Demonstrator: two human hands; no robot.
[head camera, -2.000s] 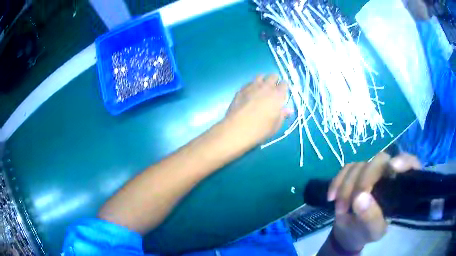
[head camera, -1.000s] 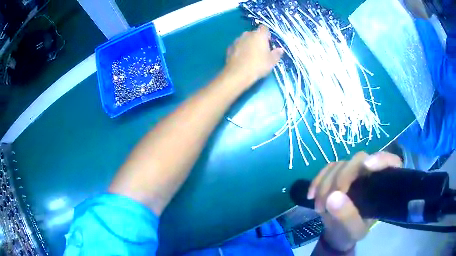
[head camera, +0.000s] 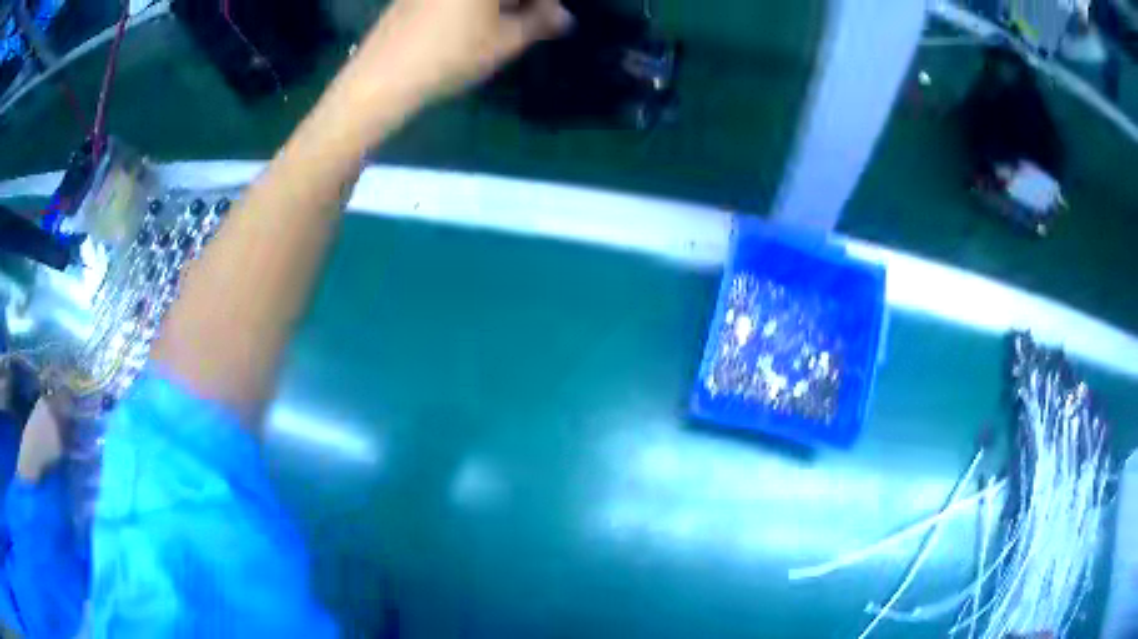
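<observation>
My left hand (head camera: 468, 44) is at the top edge, partly cut off and blurred, over or beside a black housing (head camera: 580, 75) on the dark green surface beyond the bench. Whether its fingers hold anything is unclear. The blue screw bin (head camera: 864, 343) stands at the bench's far edge, with many shiny screws inside. The bundle of white cables (head camera: 1055, 499) lies at the right with its dark heads toward the far edge; a few cables stray left. My right hand and the electric screwdriver are out of view.
More black housings lie beyond the white bench edge (head camera: 537, 219), at top left (head camera: 250, 44) and right (head camera: 1011, 137). A pale strip (head camera: 855, 112) runs up behind the bin. At left are a tray of round-topped parts (head camera: 162, 256) and another person's hand (head camera: 40, 437).
The view has swung left, so the bin and cables appear farther right. My left hand has moved from the cable heads to the housing beyond the bench. My right hand and the screwdriver have left view.
</observation>
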